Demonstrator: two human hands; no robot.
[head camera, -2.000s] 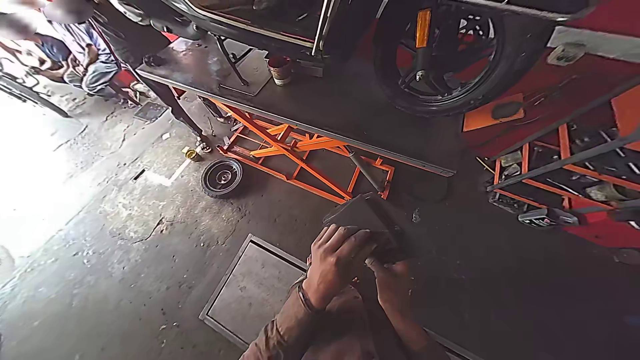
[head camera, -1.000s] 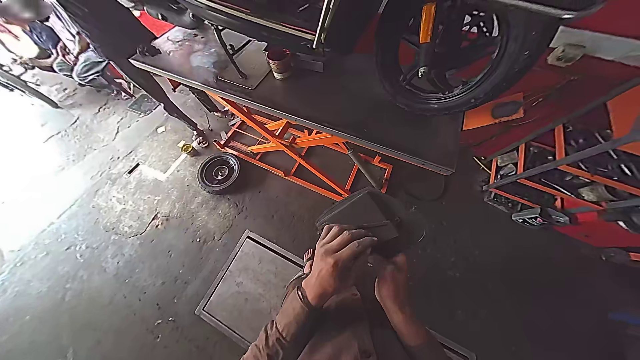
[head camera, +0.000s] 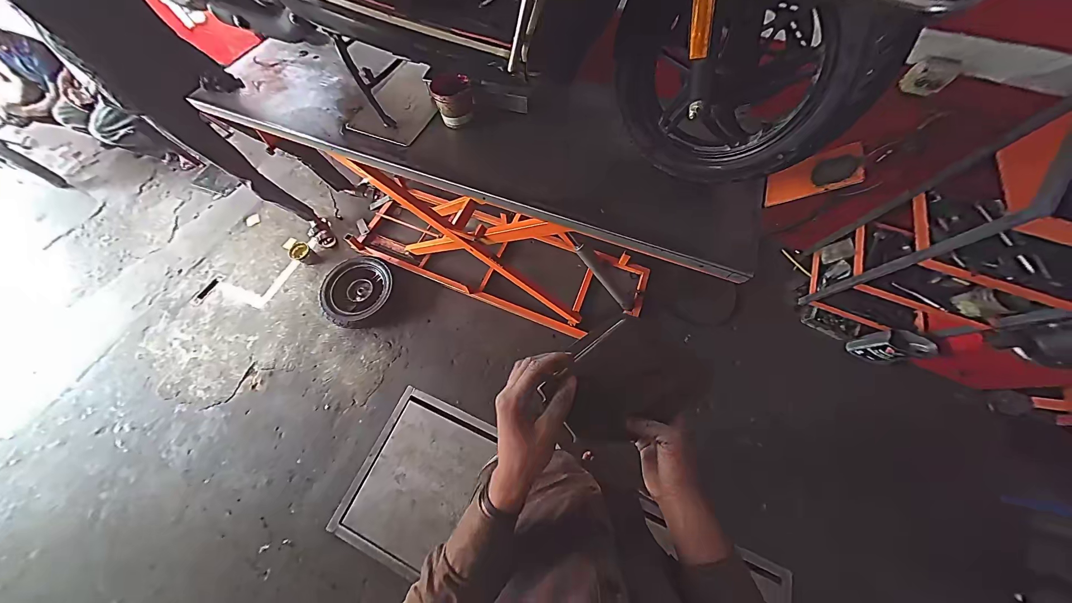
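Note:
A dark, flat, box-like object with a pale straight edge is in front of my body. My left hand grips its left edge, thumb and fingers around it. At its near right corner is my right hand, fingers bent against the dark surface; whether they close on it is hard to tell. Beyond the hands stands an orange scissor lift under a dark metal platform, with a motorcycle wheel on top.
A small wheel with a tyre lies on the floor at the left, by a yellow tin. A person in dark clothes stands behind the platform's left end. Orange-and-grey tool shelves are at the right. A metal floor cover lies below.
My hands have moved apart, the right one toward the right. The dark object has turned, and its thin pale edge now shows beside my left hand.

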